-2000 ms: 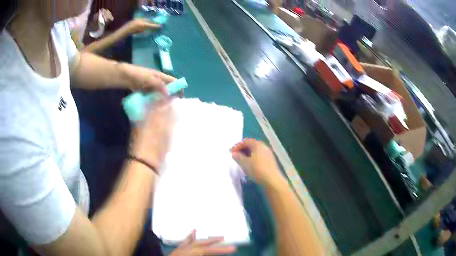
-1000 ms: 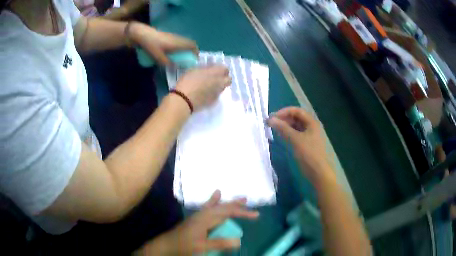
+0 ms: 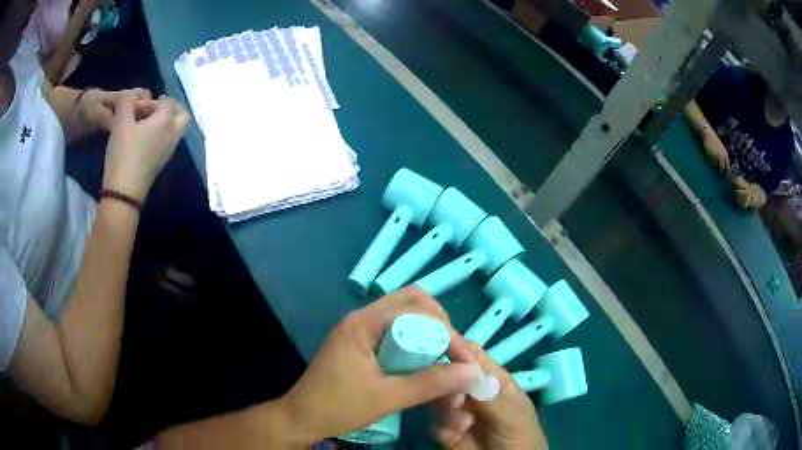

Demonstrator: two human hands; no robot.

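My left hand (image 3: 352, 369) is wrapped around a mint-green handheld fan (image 3: 415, 337), with the handle's end face pointing up. The fan's head is mostly hidden below the hand. My right hand (image 3: 501, 417) is close beside it, and a small white part (image 3: 484, 385) shows between the fingertips of both hands at the handle end. Which hand grips the white part is hard to tell. Several mint fans (image 3: 457, 215) lie in a slanted row on the green bench just beyond my hands, drum heads toward the conveyor.
A stack of label sheets (image 3: 273, 141) lies at the upper left. A neighbour's hands (image 3: 145, 119) are left of it. The conveyor (image 3: 492, 114) runs beyond a pale rail, with a metal upright (image 3: 607, 123). A bag of small mint parts (image 3: 708, 431) is lower right. Another person stands upper right.
The view has swung right and down, bringing the fan row into sight. My hands have left the label sheets and come together at the fan's handle end. The neighbour's hands have moved off the sheets.
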